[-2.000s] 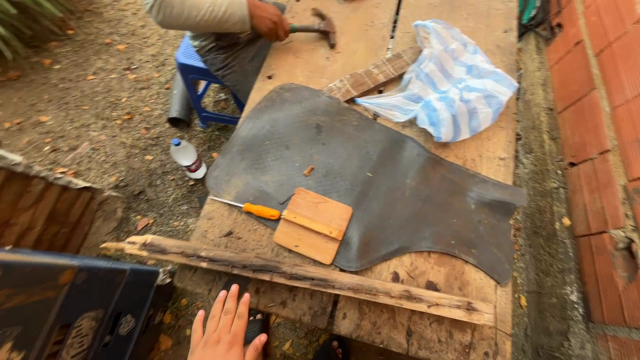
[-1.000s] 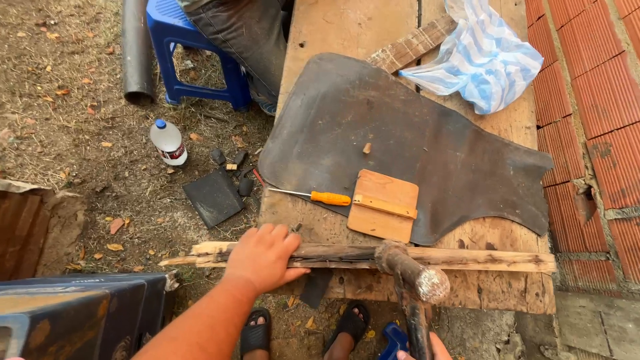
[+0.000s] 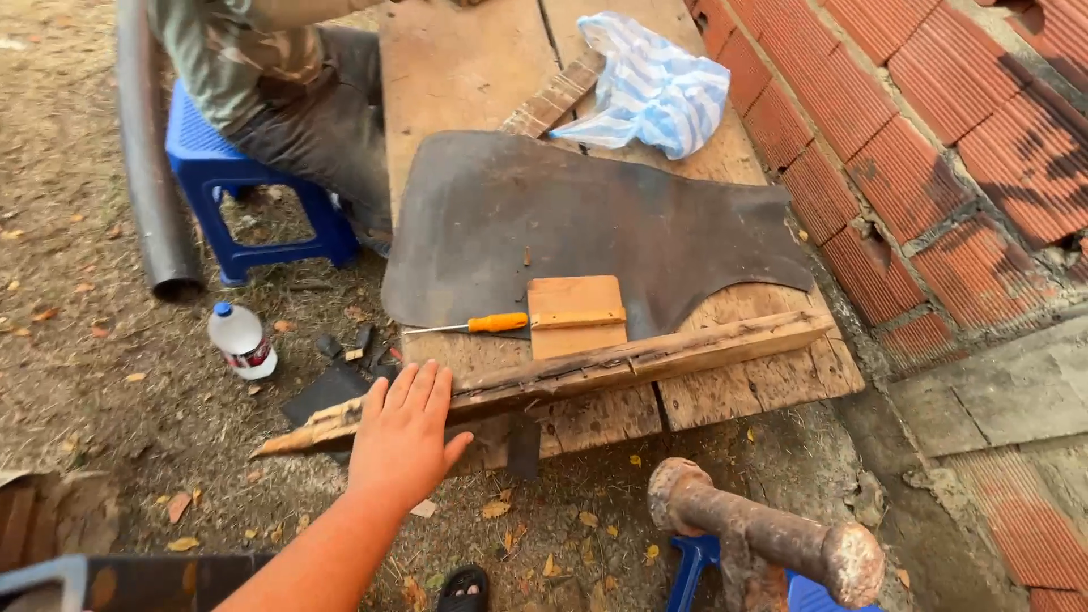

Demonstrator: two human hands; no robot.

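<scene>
My left hand (image 3: 406, 433) lies on the splintered left part of a long wooden beam (image 3: 629, 361), its fingers spread over the top. My right hand is out of view. A heavy, rusty metal hammer (image 3: 756, 527) stands up at the lower right, its head clear of the beam; its grip is hidden below the frame. Behind the beam, a small wooden block with a raised strip (image 3: 576, 297) and an orange-handled screwdriver (image 3: 497, 322) rest at the near edge of a dark sheet (image 3: 578, 221), which looks like leather or rubber.
A person (image 3: 314, 119) sits on a blue plastic stool (image 3: 255, 204) at the left of the wooden table (image 3: 459, 76). A striped plastic bag (image 3: 650, 85) lies at the back. A bottle (image 3: 242, 340) and black pipe (image 3: 153, 170) are on the left ground. A brick wall (image 3: 892, 161) runs along the right.
The left hand, alone above the ground two seconds ago, came onto the beam by one second ago and stays there. The beam is now tilted, and the hammer has moved right, away from it.
</scene>
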